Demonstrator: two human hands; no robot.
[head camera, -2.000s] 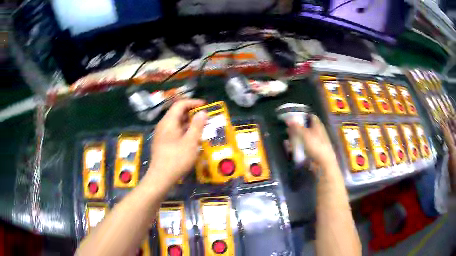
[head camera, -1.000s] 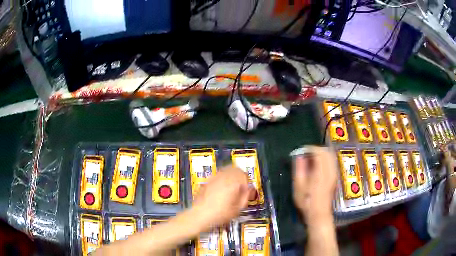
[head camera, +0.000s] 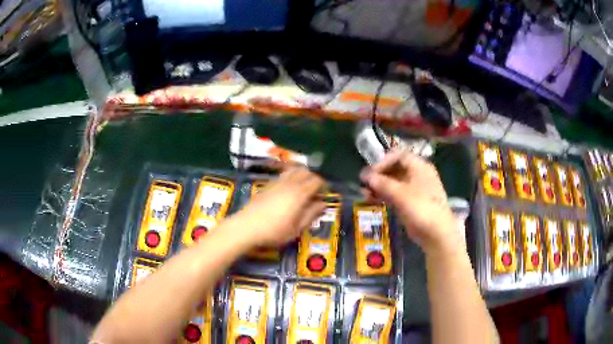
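A blister tray (head camera: 343, 274) holds two rows of yellow handheld units with pale labels and red buttons. My left hand (head camera: 285, 205) is over the back row, hiding much of the third unit, with its fingertips at the upper end of the fourth unit (head camera: 318, 240). My right hand (head camera: 406, 188) is above the tray's back right corner, fingertips pinched together. A faint thin line, likely a cable, shows between the hands. Blur hides whether either hand grips anything. A white scanner (head camera: 460, 207) lies partly hidden behind my right forearm.
Two more scanners lie behind the tray, one at the left (head camera: 259, 149) and one behind my right hand (head camera: 370, 143). A neighbouring tray (head camera: 538, 281) of yellow units is at the right. Black mice (head camera: 309, 77) and cables lie on the white ledge below the monitors (head camera: 531, 60).
The view has shifted, so the tray appears further right. My left hand has moved from the fifth unit to the third and fourth. My right hand has moved up and away from the scanner beside it.
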